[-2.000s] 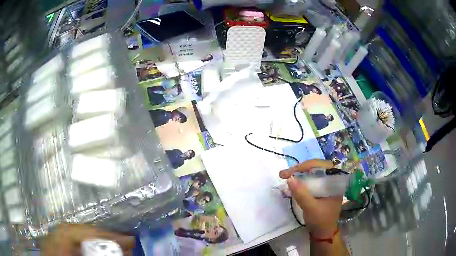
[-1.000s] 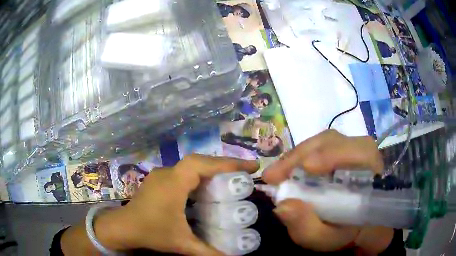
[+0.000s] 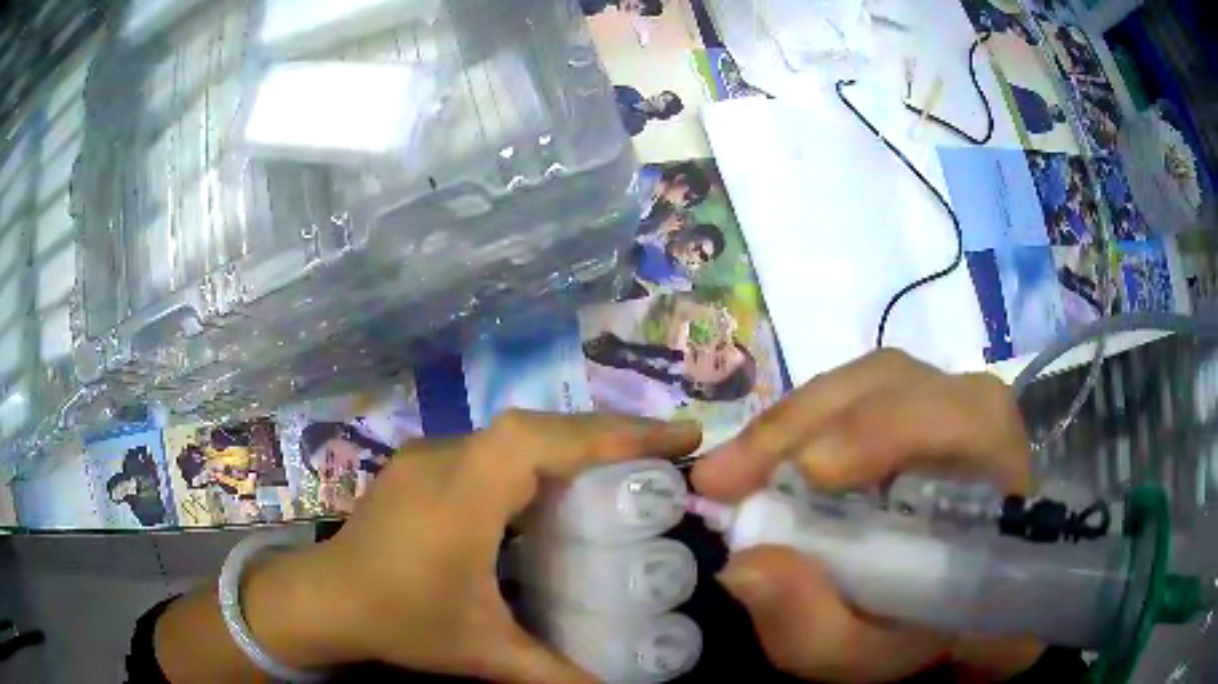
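My left hand (image 3: 414,555) holds three white plastic housings (image 3: 594,568) stacked one above another, their oval ends facing right. The ends carry grey marks. My right hand (image 3: 882,494) holds a clear syringe barrel (image 3: 922,561) with white contents, lying nearly level. Its pink needle hub (image 3: 705,509) points left at the end of the top housing; whether the tip touches it is too blurred to tell. A green cap (image 3: 1146,588) is at the barrel's rear, and a black coiled cable (image 3: 1055,519) is on its upper side.
Stacked clear blister trays (image 3: 441,227) stand at the left, with a white unit (image 3: 334,110) on top. A white paper sheet (image 3: 815,241) lies right of them with a black cord (image 3: 951,221) across it. A clear hose (image 3: 1109,325) curves at the right. Printed photos cover the bench.
My hands have come together at the lower middle; the left now holds three housings. Since a second ago, the needle hub has come into clearer view at the top housing. The view has shifted slightly.
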